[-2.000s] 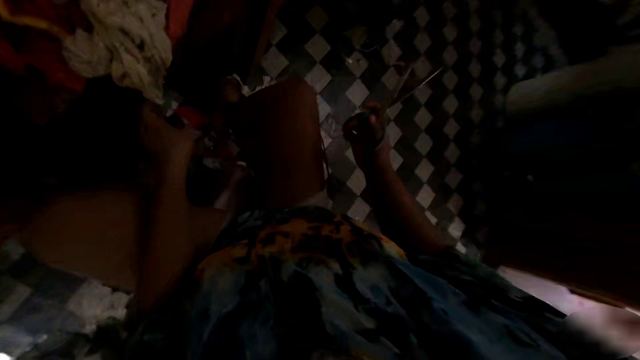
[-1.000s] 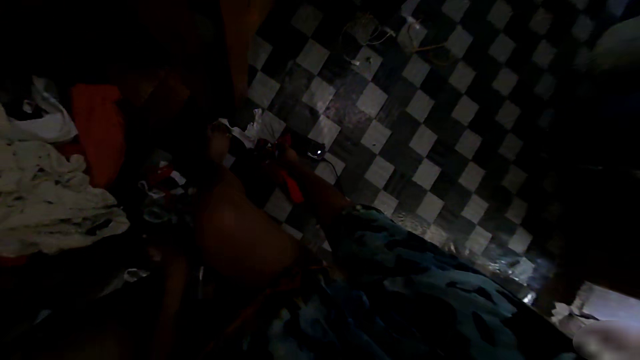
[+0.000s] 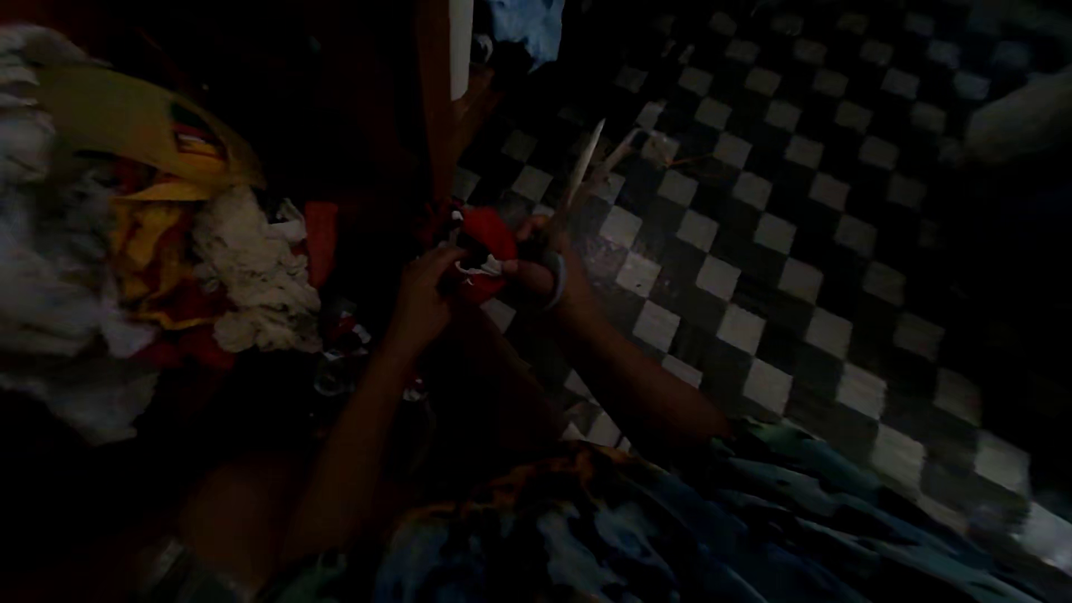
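Note:
Between my hands is a piece of red fabric (image 3: 490,230) with white and dark parts. My left hand (image 3: 429,289) grips its left edge. My right hand (image 3: 544,268) pinches its right edge with thumb and finger. A pair of scissors (image 3: 582,172) is also in my right hand; a pale handle loop lies around the hand near the thumb, and the blades point up and away, slightly apart. The dim light hides the finer detail of the fingers and the cloth.
Heaped cloths in cream (image 3: 255,268), white and yellow (image 3: 126,117) lie at the left. A wooden post or furniture leg (image 3: 435,109) rises beyond my hands. Thin strings or scraps (image 3: 662,151) lie on the checkered floor (image 3: 737,327). A pale rounded object (image 3: 1022,117) is at the far right.
My hands are now raised together with the red fabric between them; a second ago my right hand was reaching low by the floor near something red. The view has shifted.

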